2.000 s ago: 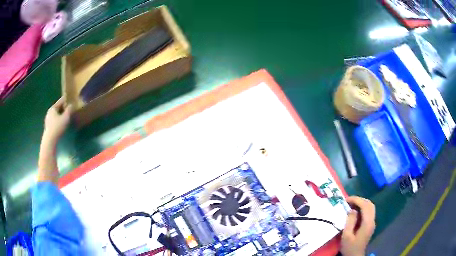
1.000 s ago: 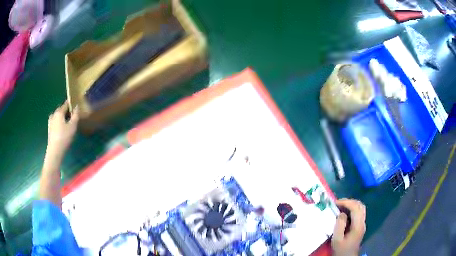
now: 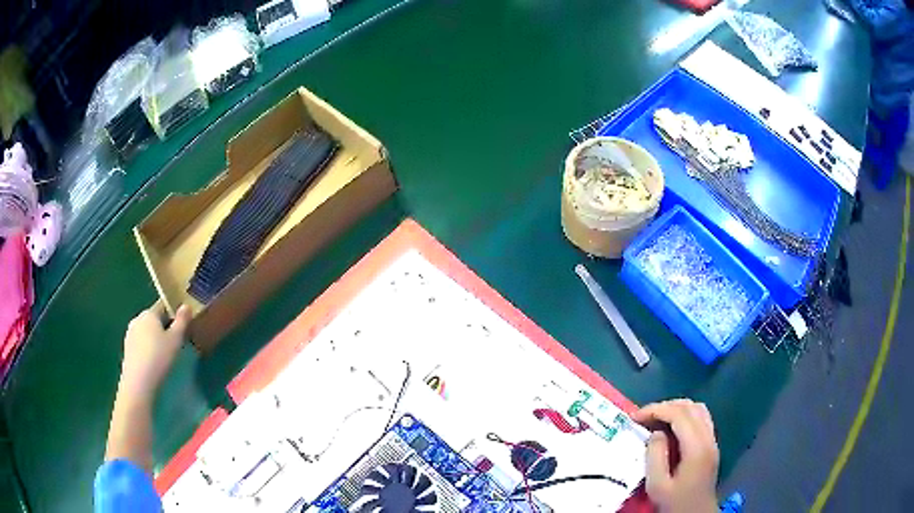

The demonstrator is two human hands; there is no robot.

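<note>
The white chassis panel (image 3: 481, 351) lies on a red-orange bordered tray (image 3: 321, 301) in front of me. The blue motherboard (image 3: 426, 446) with a black fan (image 3: 396, 491) is on it, cut off by the bottom edge. My left hand (image 3: 152, 341) grips the near left corner of an open brown cardboard box (image 3: 291, 240) holding a row of dark parts (image 3: 263, 215). My right hand (image 3: 681, 453) grips the right edge of the panel and tray, by a small green board (image 3: 595, 415); its fingertips are partly hidden.
Right: a tan tub (image 3: 601, 225) with small pieces, a grey metal strip (image 3: 612, 316), a blue bin (image 3: 699, 286) of clear pieces, a large blue tray (image 3: 792, 200) with a cream-ended cable bundle, and a white sheet (image 3: 737, 85). Bagged parts (image 3: 180, 90) stand at upper left; a person's blue sleeve shows upper right.
The view has shifted, so the tray, box and bins appear lower or further left. The motherboard has moved further towards the bottom edge. Both hands keep their holds.
</note>
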